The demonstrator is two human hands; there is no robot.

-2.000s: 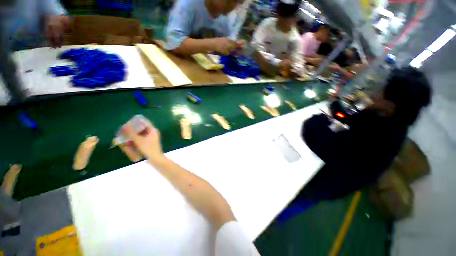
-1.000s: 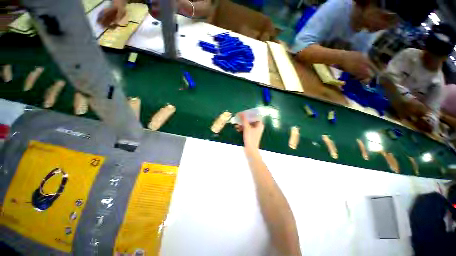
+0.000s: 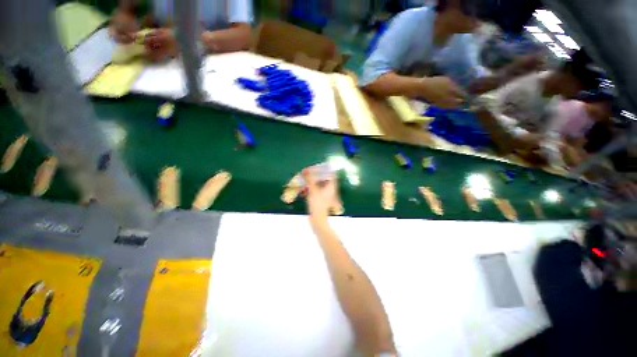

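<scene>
My right hand is over the near side of the green belt, at the end of my bare forearm. It holds a small translucent whitish bottle in its fingers. The bottle's left end is at a beige shell on the belt; blur hides whether the tip touches it. Another beige shell shows partly from behind my hand. More beige shells lie spaced out on both sides. My left hand is not in view.
Blue cells lie loose on the belt, with a blue heap opposite. Workers sit across the line. A grey post crosses the left. A grey and yellow printed sheet, white board and grey rectangle lie nearer. A dark-clothed person is right.
The camera view has swung left, then partly back right. My right hand with the bottle has moved left from one shell to the neighbouring shell and is now closer over it.
</scene>
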